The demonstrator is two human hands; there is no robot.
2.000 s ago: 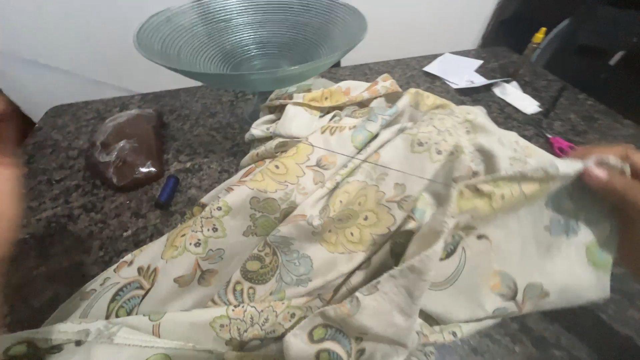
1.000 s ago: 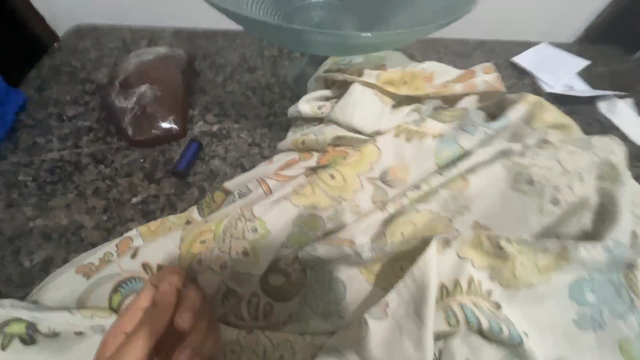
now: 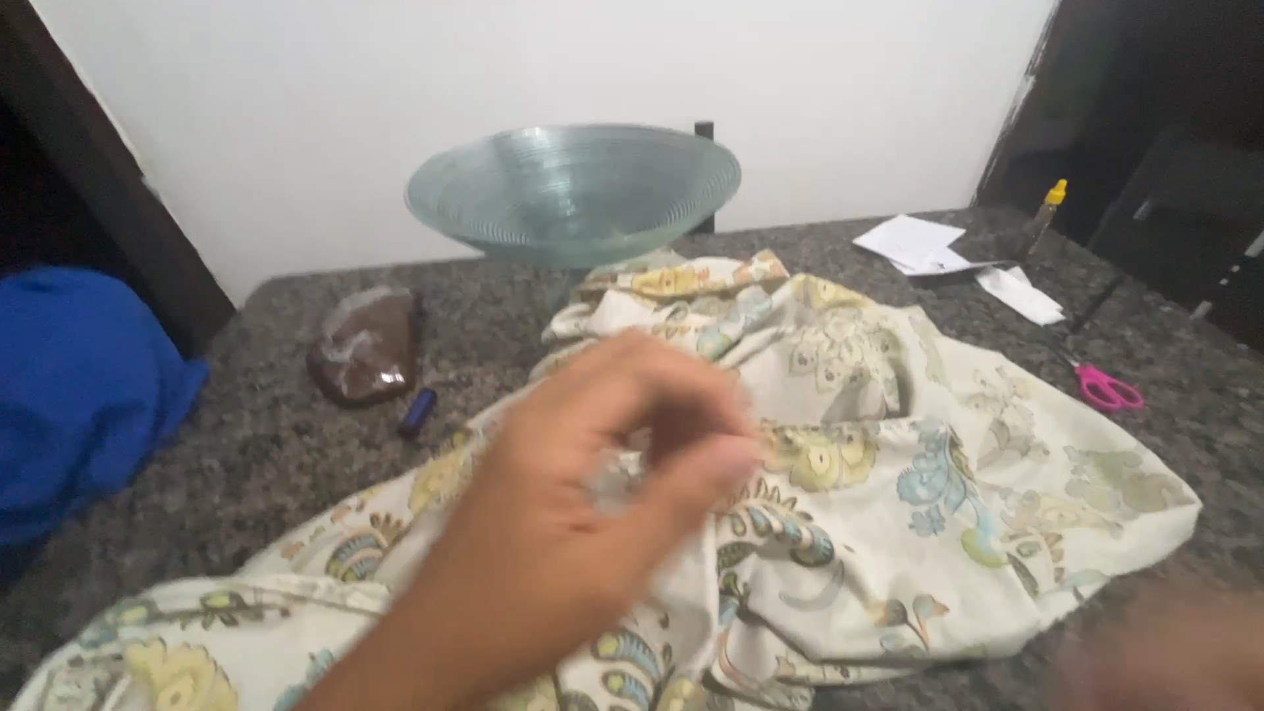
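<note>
A white cloth with a floral and paisley print (image 3: 869, 553) lies crumpled across a speckled dark stone tabletop. Over its middle is my left hand (image 3: 592, 484), blurred, its thumb and fingertips curled together in a ring; whether something thin is pinched there cannot be made out. My right hand (image 3: 1165, 642) shows only as a blur at the lower right corner, beside the cloth's edge, its fingers not readable. Pink-handled scissors (image 3: 1108, 388) rest to the right of the cloth. On the left, a small dark blue cylinder (image 3: 418, 412) lies near a clear plastic-wrapped brown lump (image 3: 367, 346).
A large ribbed glass bowl (image 3: 573, 193) stands behind the cloth, near the white wall. White papers (image 3: 913, 245) and a small bottle with a yellow cap (image 3: 1055, 193) are at the back right. Blue fabric (image 3: 79, 395) bulges at the left edge.
My left hand has risen from low on the cloth to over its middle. My right hand, holding the cloth's right side two seconds ago, is now lower. The view has shifted.
</note>
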